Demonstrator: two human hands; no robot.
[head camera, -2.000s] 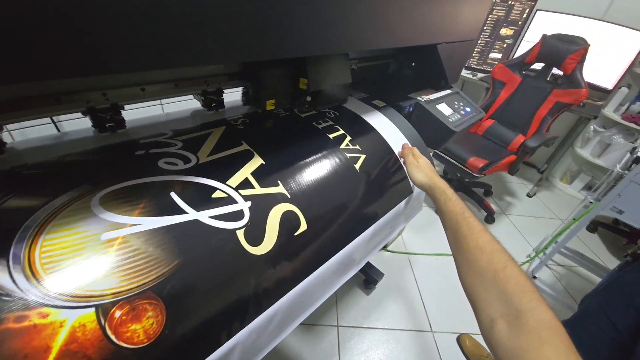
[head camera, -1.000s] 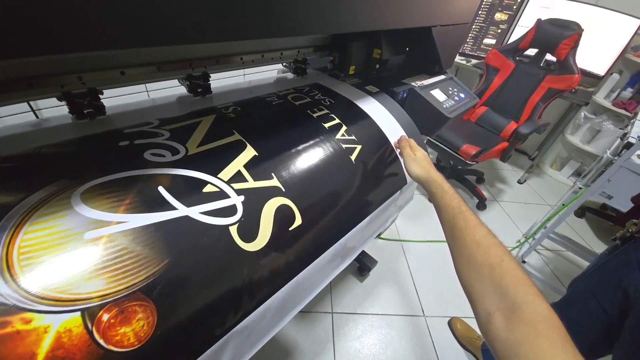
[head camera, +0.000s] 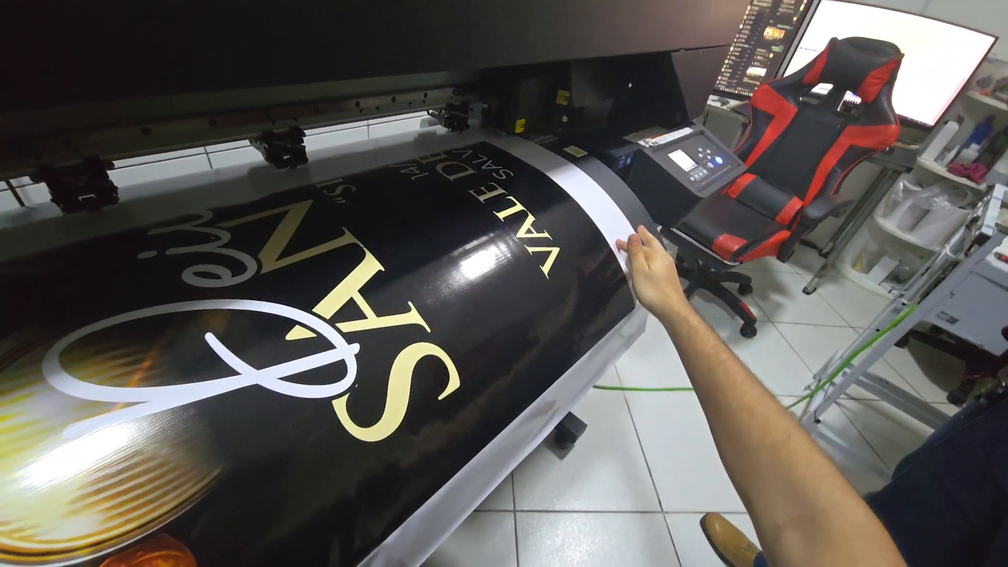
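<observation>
My right hand (head camera: 652, 272) reaches in from the lower right and grips the white right margin of a printed vinyl banner (head camera: 488, 354), thumb on its upper face and the other fingers partly hidden by the edge. The glossy banner is mostly black, with large gold and white lettering and a lamp-like picture at the lower left. It lies curved over the front of a large-format printer (head camera: 394, 47); its front edge is white. Pinch-roller units (head camera: 279, 147) stand along the rail above the banner's far side. My left hand is out of the frame.
A control panel (head camera: 693, 161) sits at the printer's right end. Behind it are a red and black gaming chair (head camera: 819, 142) and lit monitors (head camera: 898, 55). A metal stand (head camera: 890, 339) is at the right. A green cable (head camera: 642, 387) crosses the tiled floor, near a brown shoe (head camera: 728, 539).
The view has shifted, with the banner's lower-left picture now further out of frame. My right hand stays at the banner's right edge.
</observation>
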